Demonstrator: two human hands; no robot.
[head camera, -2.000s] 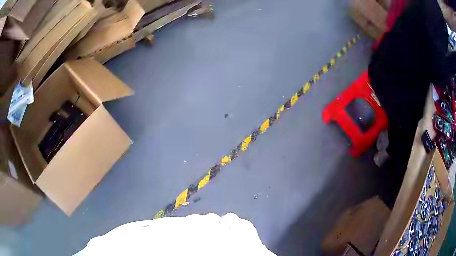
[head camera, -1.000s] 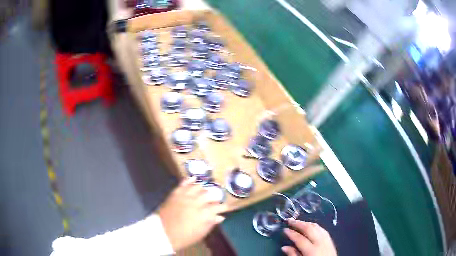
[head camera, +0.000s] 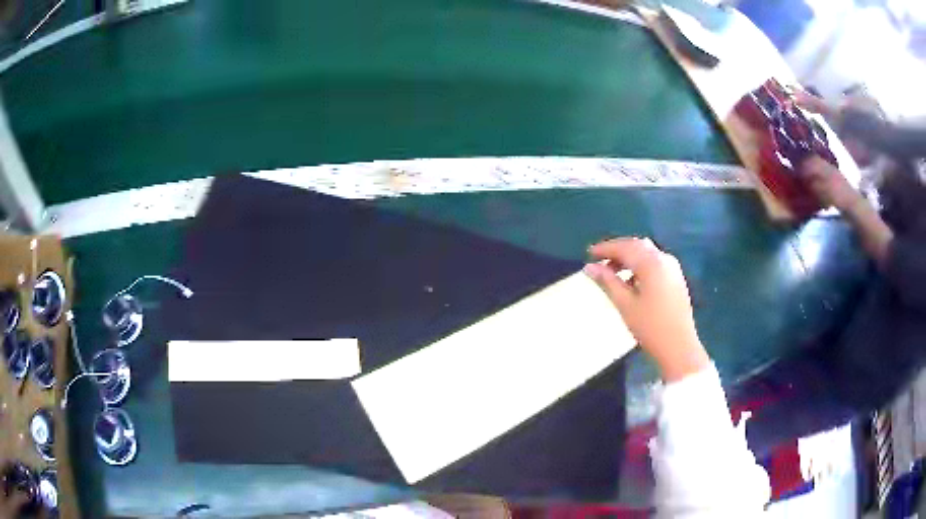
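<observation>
My right hand pinches the upper right corner of a pale yellow backing sheet, which lies slanted over the black foam sheet. A shorter cream liner strip lies flat on the black sheet, left of the backing sheet. Three loudspeakers with thin pale wires stand in a column on the green bench, left of the black sheet. My left hand is not in view.
The speaker tray with several speakers is cut off at the left edge. The green belt with its scuffed white edge runs behind. At right, another person's hands touch red devices on a pale board.
The view has swung from the speaker tray to the black sheet. My left hand, earlier at the tray, has left the picture. My right hand has gone from the loudspeakers to the backing sheet.
</observation>
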